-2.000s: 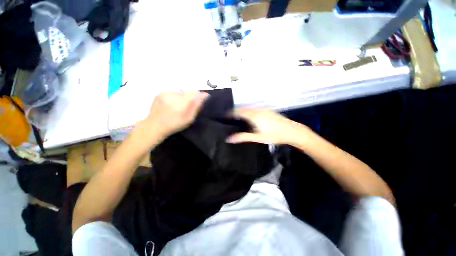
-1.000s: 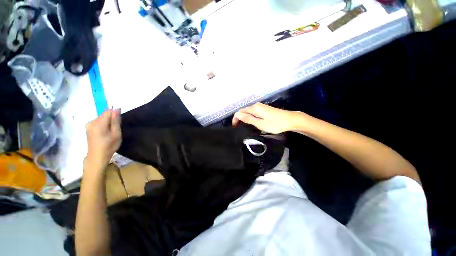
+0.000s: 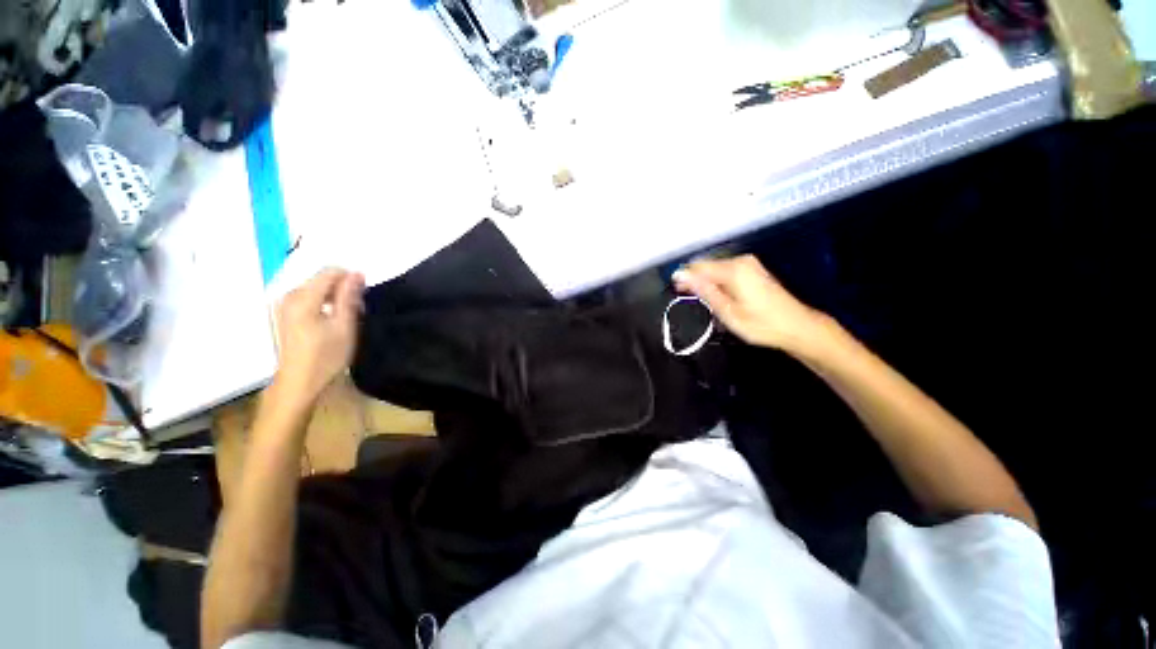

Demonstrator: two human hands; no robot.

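A black garment piece (image 3: 469, 342) lies over my lap, with one corner up on the front edge of the white table. A curved pocket-like outline shows on it. My left hand (image 3: 323, 323) pinches its left edge. My right hand (image 3: 742, 298) is closed at its right end, pinching the cloth edge by a white cord loop (image 3: 687, 326). The cloth between the hands is spread. The presser foot and needle area (image 3: 520, 74) of the sewing machine is above, apart from the cloth.
Thread snips (image 3: 789, 90) and a small brown strip (image 3: 913, 69) lie right of the machine. Red-handled scissors (image 3: 1010, 15) are at the far right. A measuring tape (image 3: 906, 142) runs along the front edge. Blue tape (image 3: 265, 203), clear plastic bags (image 3: 121, 190) and an orange item (image 3: 51, 383) are left.
My hands have moved apart from near the table edge, spreading the cloth sideways. The pocket outline and white loop now show. The view has shifted, and the right hand is slightly further right.
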